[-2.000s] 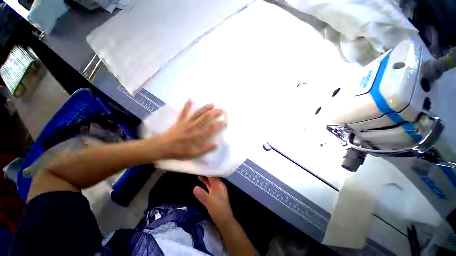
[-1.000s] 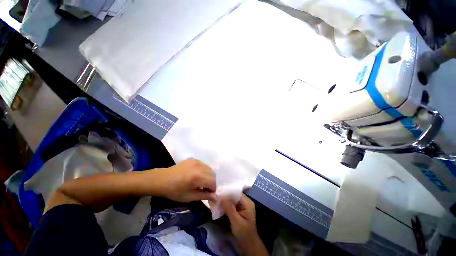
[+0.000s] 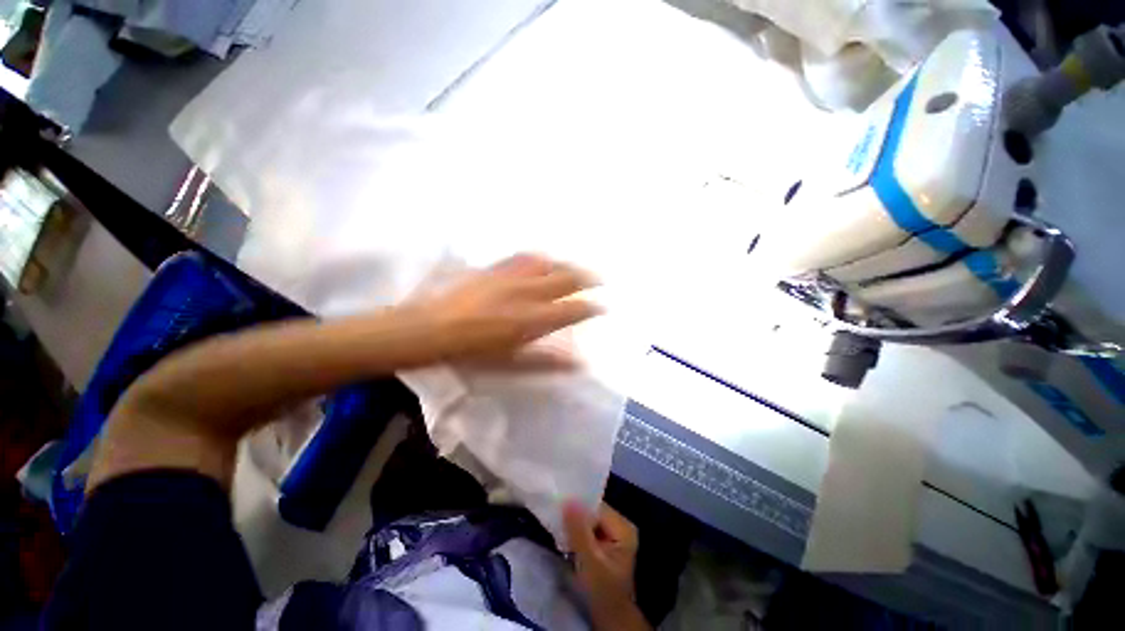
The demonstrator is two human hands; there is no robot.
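Note:
A white cloth piece (image 3: 518,431) lies over the table's front edge and hangs down toward the lap. My left hand (image 3: 512,308) lies flat on it, fingers spread toward the machine, slightly blurred. My right hand (image 3: 602,555) is below the table edge with its fingers closed at the cloth's lower corner. The cloth's upper part is overexposed and merges with the white table. The white sewing machine head (image 3: 913,197) with a blue stripe stands to the right. Its needle area (image 3: 820,296) is clear of both hands.
A larger white panel (image 3: 265,111) lies at upper left. More white cloth (image 3: 851,37) lies behind the machine. A cream card (image 3: 866,487) and dark snips (image 3: 1034,542) are at right. A ruler strip (image 3: 716,475) edges the table. A blue basket (image 3: 167,321) holding cloth is at left.
My left hand has moved up from the cloth's lower edge onto the table and opened flat. The cloth now spreads further left, covering the left ruler strip. My right hand stays low at the cloth's corner.

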